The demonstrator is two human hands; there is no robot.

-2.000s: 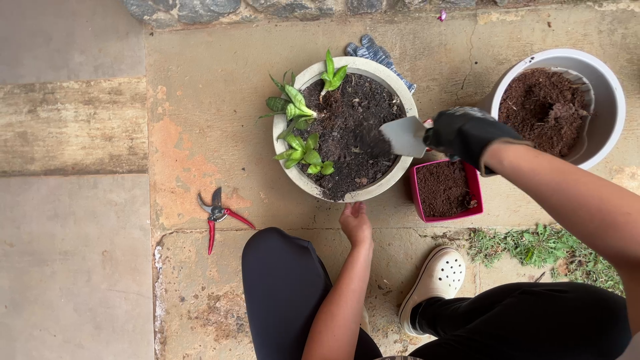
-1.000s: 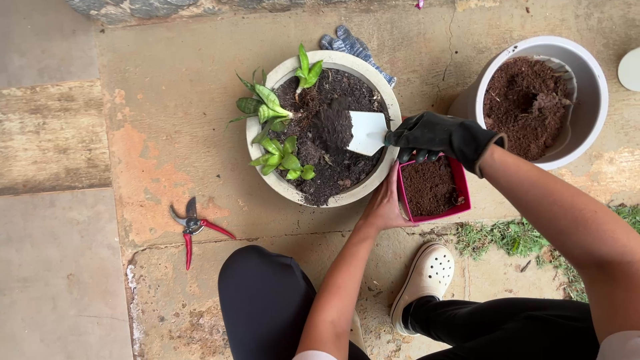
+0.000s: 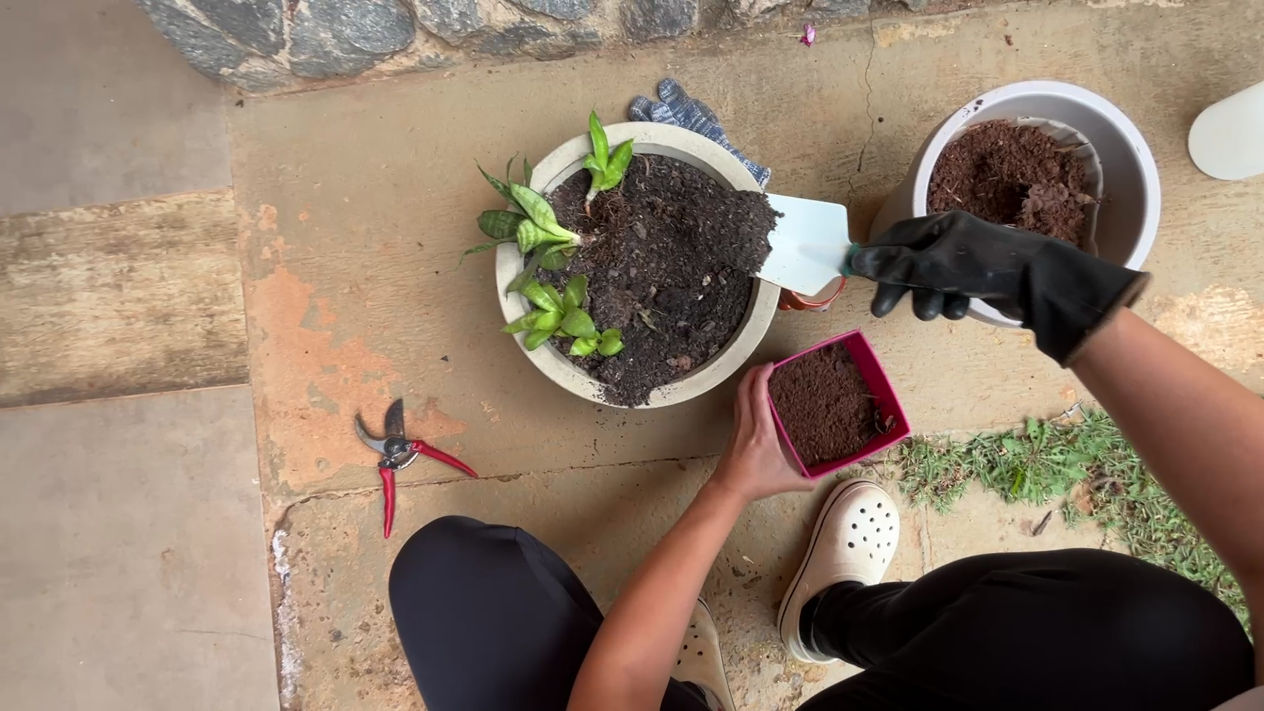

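Note:
My right hand (image 3: 953, 272), in a black glove, grips the green handle of a white hand trowel (image 3: 810, 242). Dark soil lies on the trowel's blade, over the right side of a round concrete planter (image 3: 538, 360). Several green leafy plants (image 3: 538, 222) stand along the planter's left side, one with roots showing, in dark potting soil (image 3: 676, 286). My bare left hand (image 3: 760, 444) holds a square magenta pot (image 3: 892, 405) by its left side. Brown, finer soil (image 3: 825, 405) fills much of that pot, just below and to the right of the planter.
A large grey-white pot (image 3: 1136, 188) with brown soil stands at upper right, beside a white object (image 3: 1229, 138). Red-handled pruning shears (image 3: 400, 454) lie left. A blue-grey knit glove (image 3: 691, 114) and a reddish pot (image 3: 815, 296) are partly hidden by the planter. Stone wall (image 3: 351, 35) borders the top.
My left hand, near the planter's bottom rim two seconds ago, has taken hold of the magenta pot and moved it a little away from the planter. The trowel now lifts dark soil at the right rim.

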